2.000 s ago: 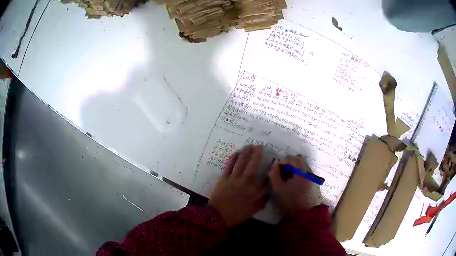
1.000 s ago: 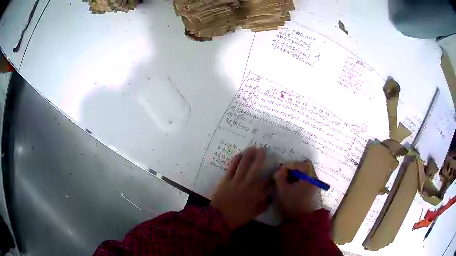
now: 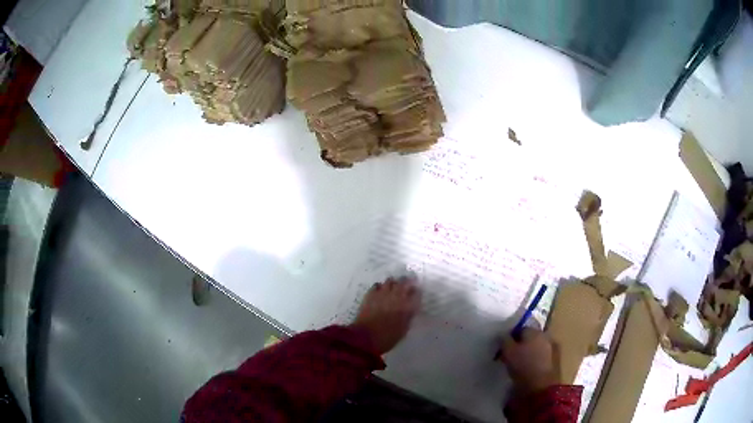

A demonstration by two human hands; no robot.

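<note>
The handwritten record sheet (image 3: 462, 248) lies on the white table, its writing washed out by glare. My left hand (image 3: 390, 311) rests on the sheet with its fingers apart and holds nothing. My right hand (image 3: 528, 355) holds a blue pen (image 3: 531, 310) near the sheet's right side, beside the narrow tied pieces (image 3: 578, 324). The pen's blue end points up and right. Its tip is partly hidden by my hand.
Thick bundles of tan cut pieces (image 3: 363, 99) stand at the far side of the table. A red-handled tool (image 3: 698, 388) and a scrap pile (image 3: 726, 289) are at the right. Blue curtain (image 3: 636, 74) hangs behind. The table's curved edge (image 3: 190, 266) is at the left.
The view has shifted so the bundles show more fully and lower. My right hand has moved right, away from my left hand, with the pen still in it and now tilted up.
</note>
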